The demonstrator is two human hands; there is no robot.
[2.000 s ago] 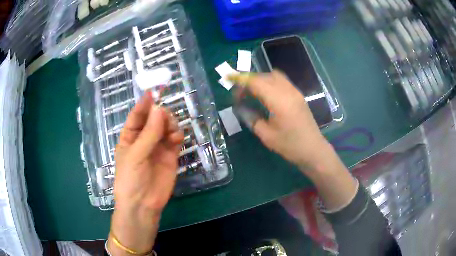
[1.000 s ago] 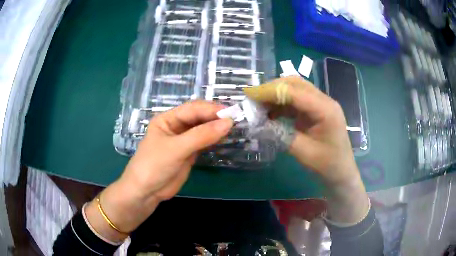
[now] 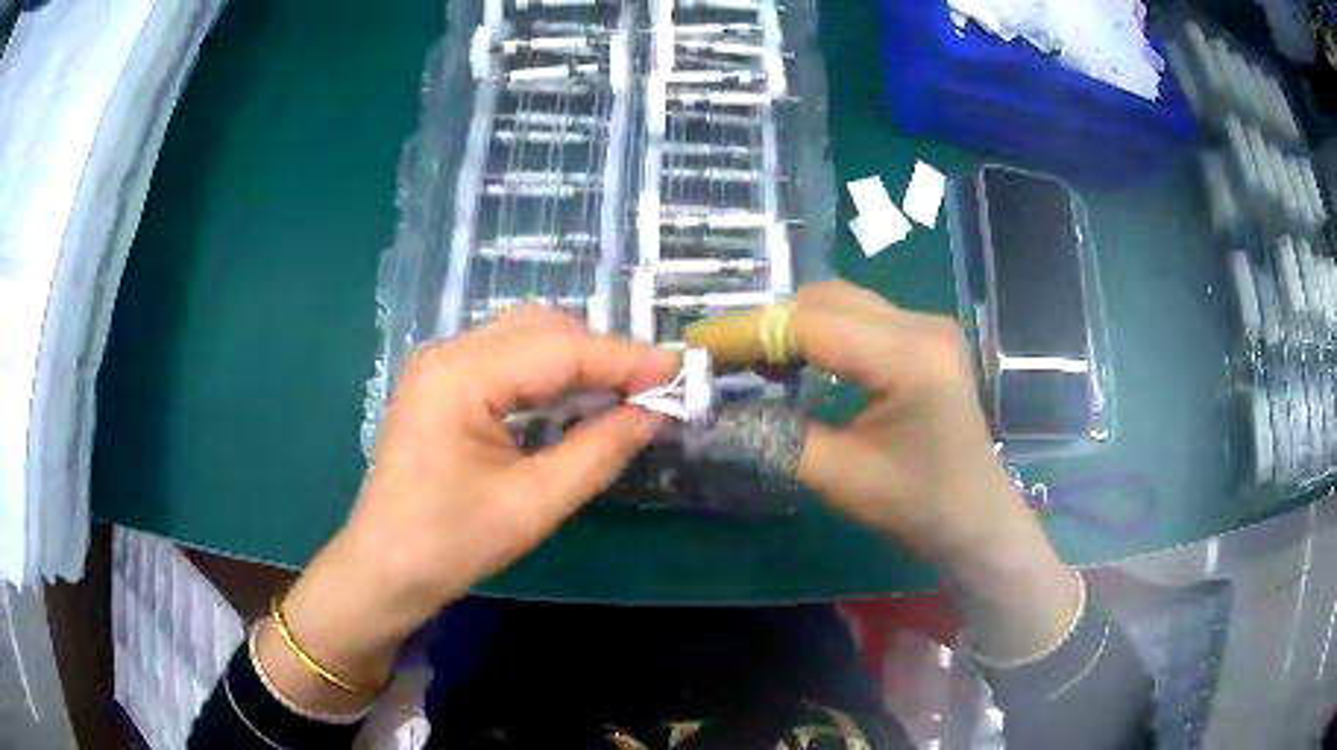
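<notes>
My left hand [image 3: 506,440] pinches a small white piece [image 3: 689,390] between thumb and index finger, low over the front of the clear blister tray [image 3: 399,279]. My right hand [image 3: 894,418] has a yellow cot on its index finger, which touches the piece's upper side; its thumb has a greyish, mottled wrap, blurred. Whether the white piece is one part or several is too blurred to tell. Slim white-and-metal rods [image 3: 722,220] lie crosswise in two columns in the tray.
Flat white squares [image 3: 880,220] lie right of the tray. Behind them is a blue bin [image 3: 938,88] of white pieces. A smartphone [image 3: 1038,279] with a purple strap lies at right. Filled side trays [image 3: 1276,322] stand far right, white sheets [image 3: 88,279] at left.
The view has shifted, with the tray now further right than two seconds ago. My hands came together over the tray's front; since one second ago they have stayed there, the white piece turned more upright.
</notes>
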